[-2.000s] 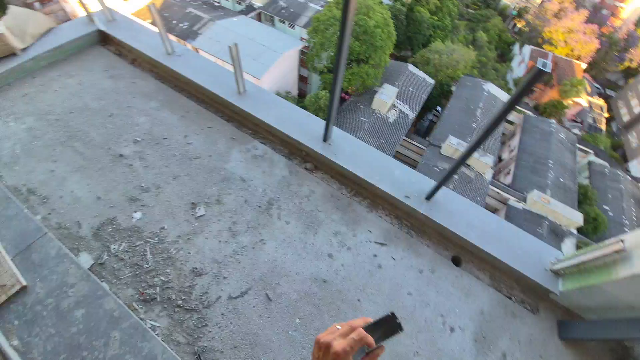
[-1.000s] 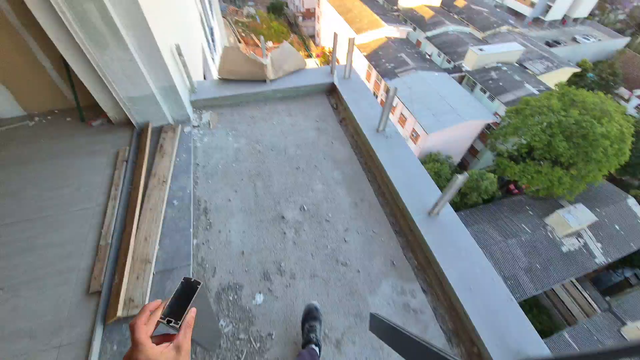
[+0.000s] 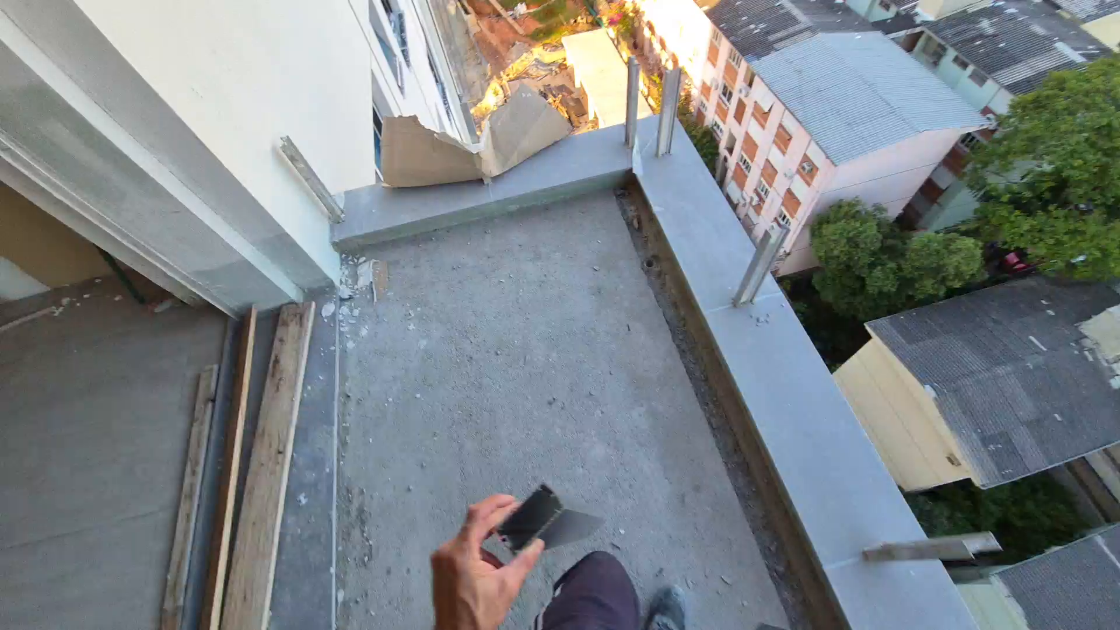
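Note:
My left hand (image 3: 479,564) is at the bottom centre of the head view. Its thumb and fingers pinch a smartphone (image 3: 531,518) in a dark flip case, with the cover flap (image 3: 573,528) folded out to the right. The phone is tilted above the rough concrete floor (image 3: 490,376). Just right of the hand are my bent knee (image 3: 595,591) in dark trousers and a shoe (image 3: 668,608) on the floor. My right hand is outside the picture.
A low grey parapet (image 3: 770,394) with upright metal posts (image 3: 759,265) runs along the right, above a drop to roofs and trees. Cardboard (image 3: 472,144) lies on the far ledge. Wooden planks (image 3: 271,464) lie by the doorway at left. Rubble (image 3: 359,280) is scattered near the wall corner.
The view has swung left along the balcony. In the frame before, the phone's face showed toward the camera; now it is turned more edge-on. A knee has come into view.

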